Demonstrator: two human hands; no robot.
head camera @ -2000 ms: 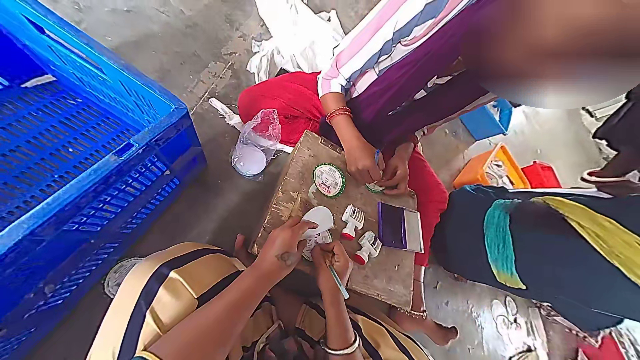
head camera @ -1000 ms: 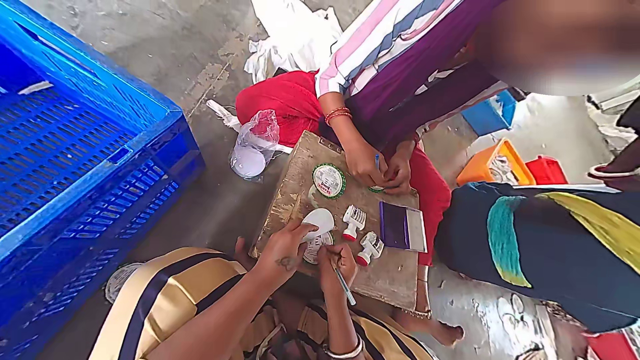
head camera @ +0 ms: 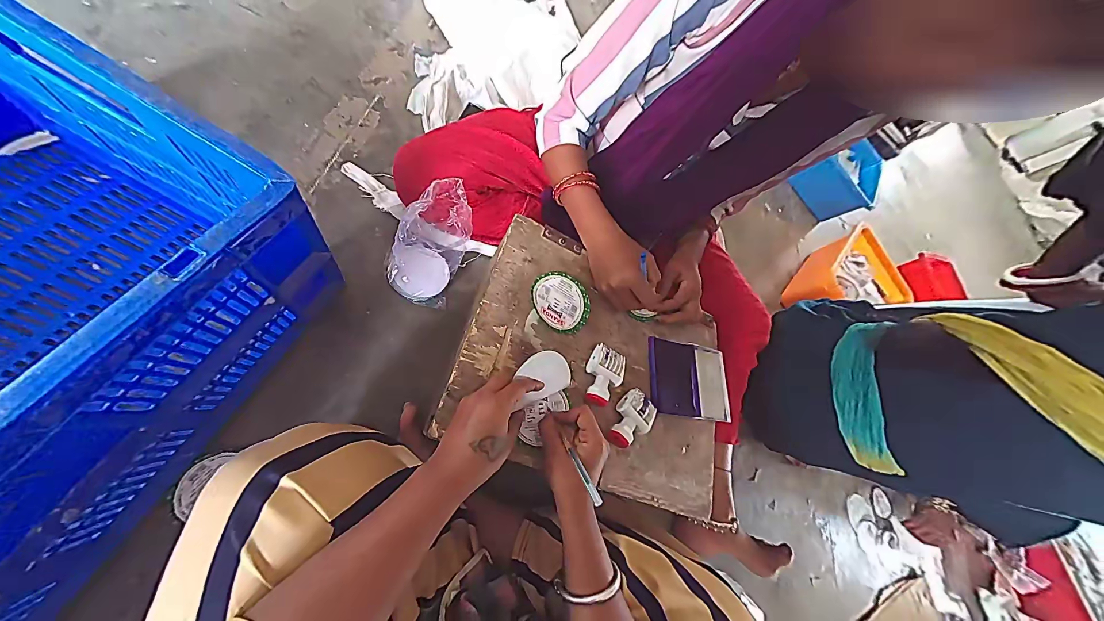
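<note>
My left hand holds a white disc by its edge, above a wooden board. Close beside it, my right hand grips a pen, its tip hidden by the fingers. Under both hands lies a round printed label, partly covered. Two white stamps with red bases, one of them a nearer stamp and the other a farther stamp, lie right of my hands. A purple ink pad is open at the board's right. A green-rimmed round label lies farther up.
Across the wooden board, a co-worker's hands hold a blue pen over another green-rimmed label. A large blue plastic crate stands at left. A plastic bag with white discs lies on the floor. Orange and blue bins stand at right.
</note>
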